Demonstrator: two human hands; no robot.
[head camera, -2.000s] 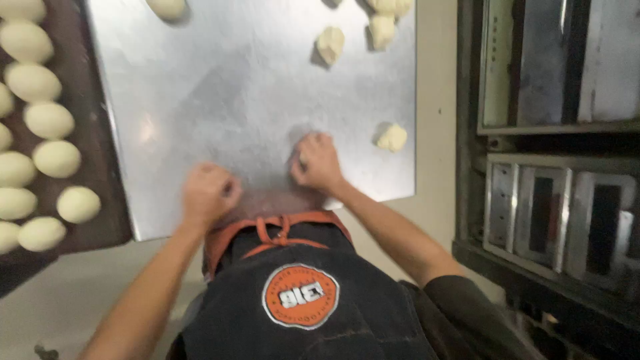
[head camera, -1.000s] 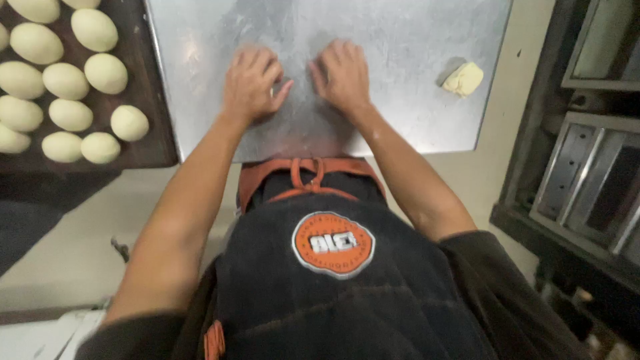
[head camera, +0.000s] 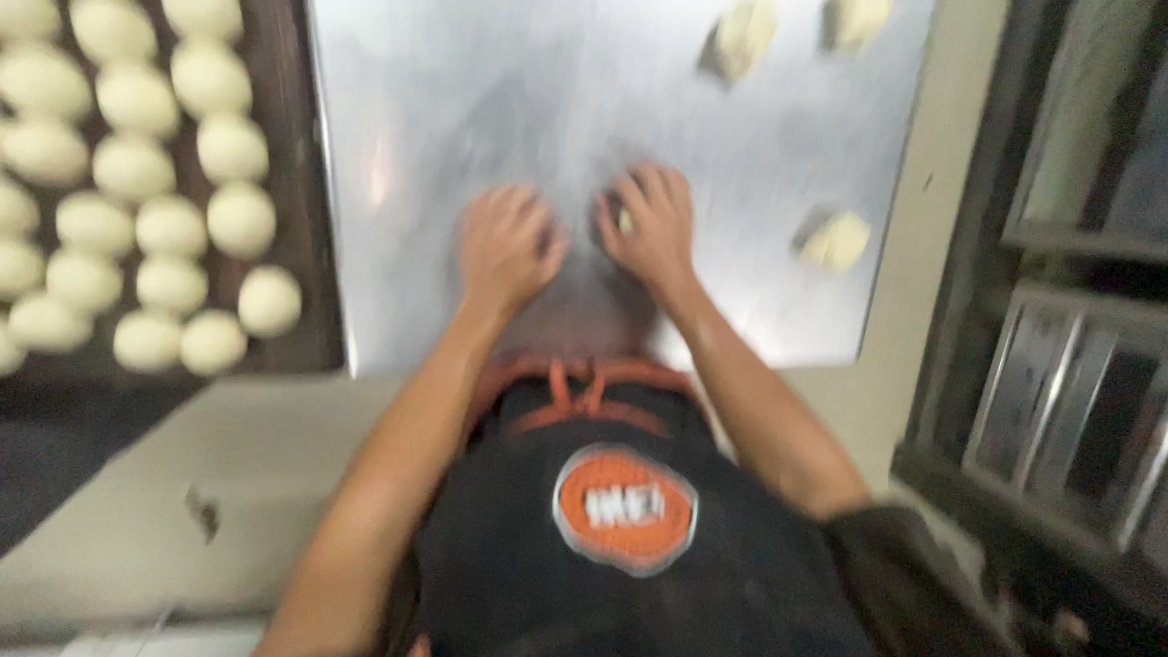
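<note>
On the metal work surface (head camera: 566, 100), my left hand (head camera: 511, 242) is cupped palm down, fingers curled; whatever lies beneath it is hidden. My right hand (head camera: 650, 219) is cupped beside it, a short gap apart, with a bit of pale dough (head camera: 625, 220) showing between its thumb and fingers. Right of my hands lies a rough dough piece (head camera: 837, 242). Farther back are another rough dough piece (head camera: 745, 38) and a third one (head camera: 860, 20) at the upper edge of view. The picture is blurred.
At the left, a dark tray (head camera: 315, 274) bears rows of smooth dough balls (head camera: 241, 220) and adjoins the metal surface. A rack with metal trays (head camera: 1049, 383) stands at the right. My dark apron (head camera: 639, 602) with an orange badge is close to the surface's front edge.
My hands stay cupped near the surface's front part, and their finger poses differ slightly from one second ago. The view has shifted, bringing more dough pieces back into sight at the upper right.
</note>
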